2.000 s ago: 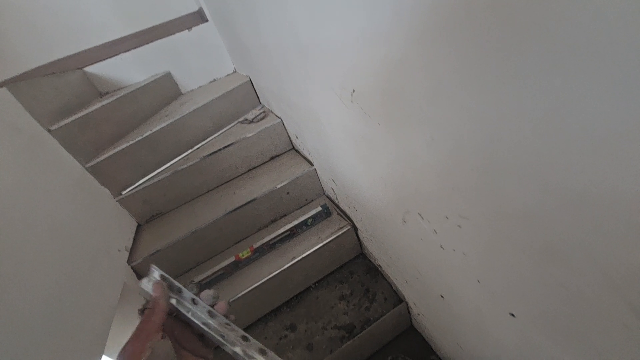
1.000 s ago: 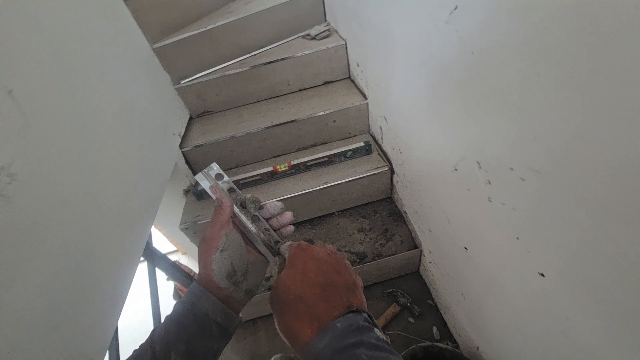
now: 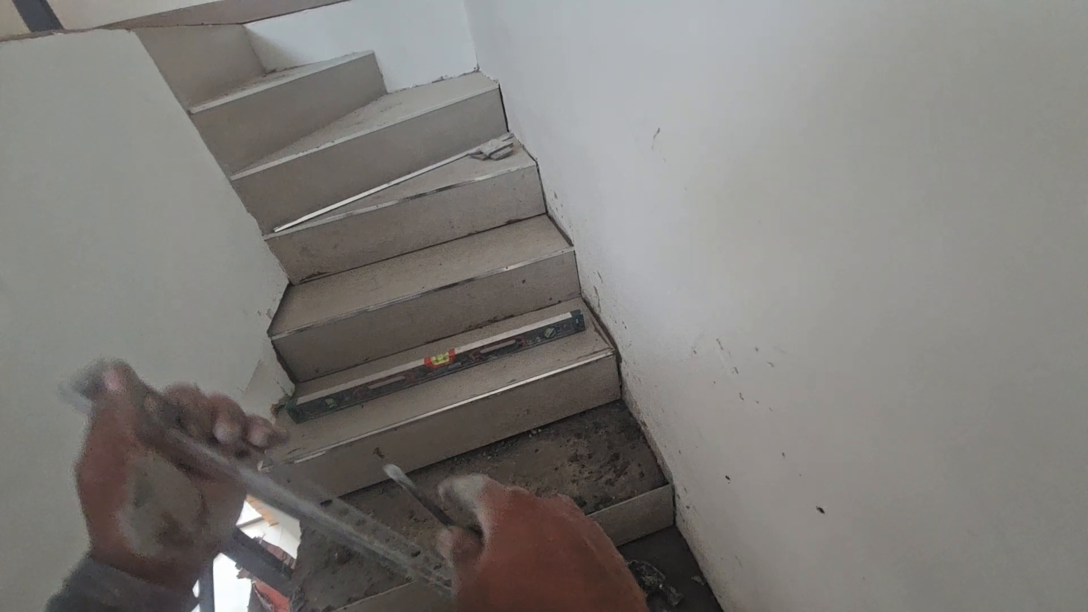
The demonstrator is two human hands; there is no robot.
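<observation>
My left hand (image 3: 161, 476), dusty with something pale, is closed around the upper end of a perforated metal strip (image 3: 314, 510), which is blurred and slants down to the right. My right hand (image 3: 535, 544) grips a thin metal tool (image 3: 416, 493) whose pale tip points up and left; its exact kind is unclear. The strip's lower end runs beside or behind my right hand; whether they touch cannot be told. Beyond both hands, a spirit level (image 3: 439, 360) with a red-framed vial lies along a stair tread.
Winding tiled stairs (image 3: 425, 293) climb away to the upper left. Higher up, a thin metal trim (image 3: 374, 195) and a crumpled scrap (image 3: 495, 150) lie on a tread. Below the level is a rough, debris-strewn step (image 3: 578, 459). White walls (image 3: 807, 255) flank the stairs.
My hands were close together at the strip a second ago; now they are farther apart, and the thin tool shows in my right hand. The view has tilted up the stairs.
</observation>
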